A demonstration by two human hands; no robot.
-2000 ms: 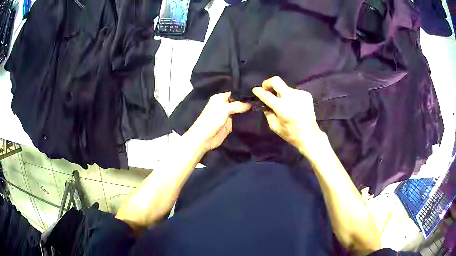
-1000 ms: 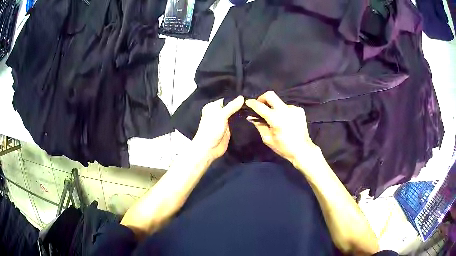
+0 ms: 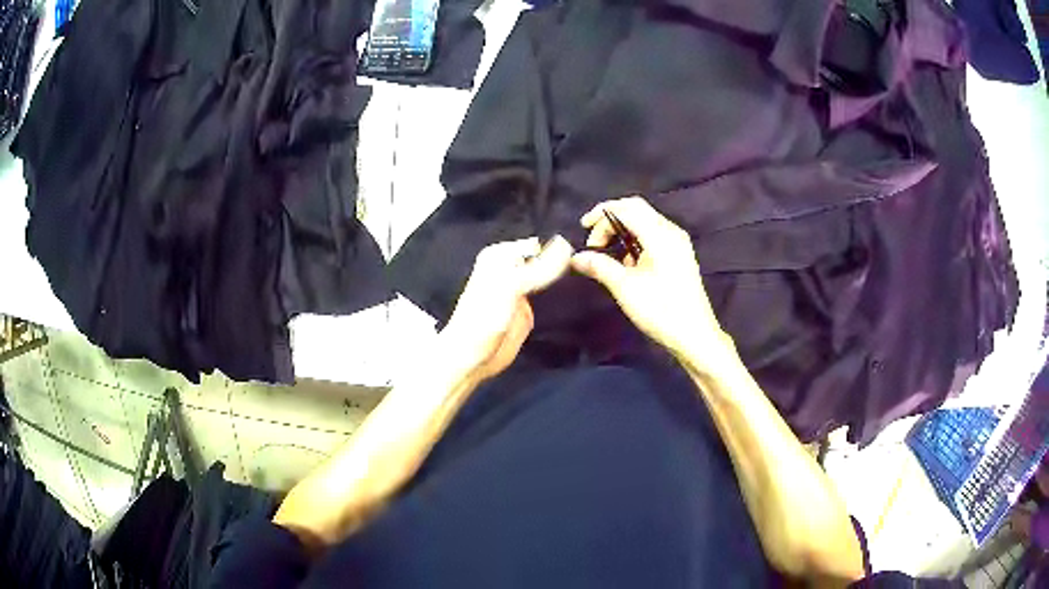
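A large dark shirt [image 3: 679, 115] lies spread in front of me, purplish at the right. My left hand [image 3: 506, 288] pinches a small part of its dark cloth between thumb and finger near the shirt's middle. My right hand [image 3: 644, 259] is just right of it, fingertips close to the pinched cloth. A small dark pointed tool, likely thread snips [image 3: 622, 235], shows in my right hand between the fingers. The exact part of the shirt at my fingertips is too small to tell.
A second dark shirt [image 3: 196, 196] lies on the left of the white table [image 3: 397, 173]. A lit smartphone [image 3: 400, 37] lies on dark cloth at the far edge. A blue mesh basket [image 3: 962, 451] is at lower right. Dark garments [image 3: 173, 524] are at lower left, by a metal stand.
My right hand has turned, and the dark tool now shows between its fingers. My left hand remains at the cloth near the middle, its thumb slightly shifted. The shirts lie much as before.
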